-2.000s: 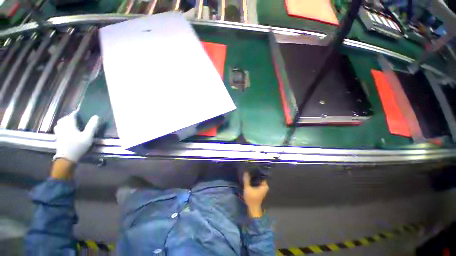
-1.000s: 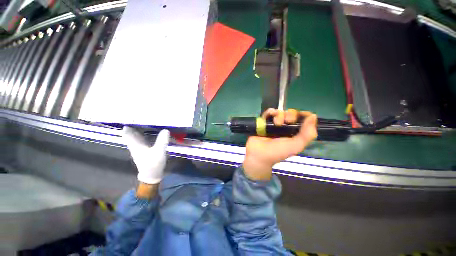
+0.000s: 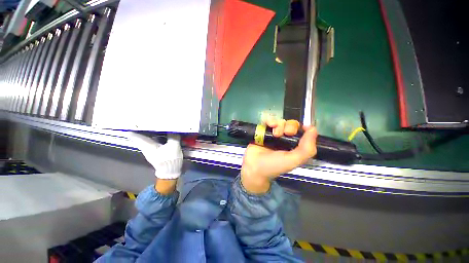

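Observation:
The closed metal enclosure (image 3: 154,67) lies at left centre, its pale top cover facing up and its front edge near the rail. My right hand (image 3: 277,154), bare, holds the black electric screwdriver (image 3: 334,149) level. Its bit points left and meets or nearly meets the enclosure's right side near the front corner. My left hand (image 3: 163,154), in a white glove, is at the enclosure's front edge. Its fingertips are partly hidden under that edge, so its grip cannot be told. A red foam sheet (image 3: 239,41) sticks out from the enclosure's right side.
Steel rollers (image 3: 56,67) run at the left. An open chassis (image 3: 442,61) with a black inside sits on a red pad at the right. A metal bar and dark bracket (image 3: 295,43) stand on the green board between them. The aluminium rail (image 3: 360,177) runs along the front.
Since a second ago the screwdriver bit has come up to the enclosure's right side. My gloved hand has moved in against the front edge. The view has shifted, with the open chassis further right.

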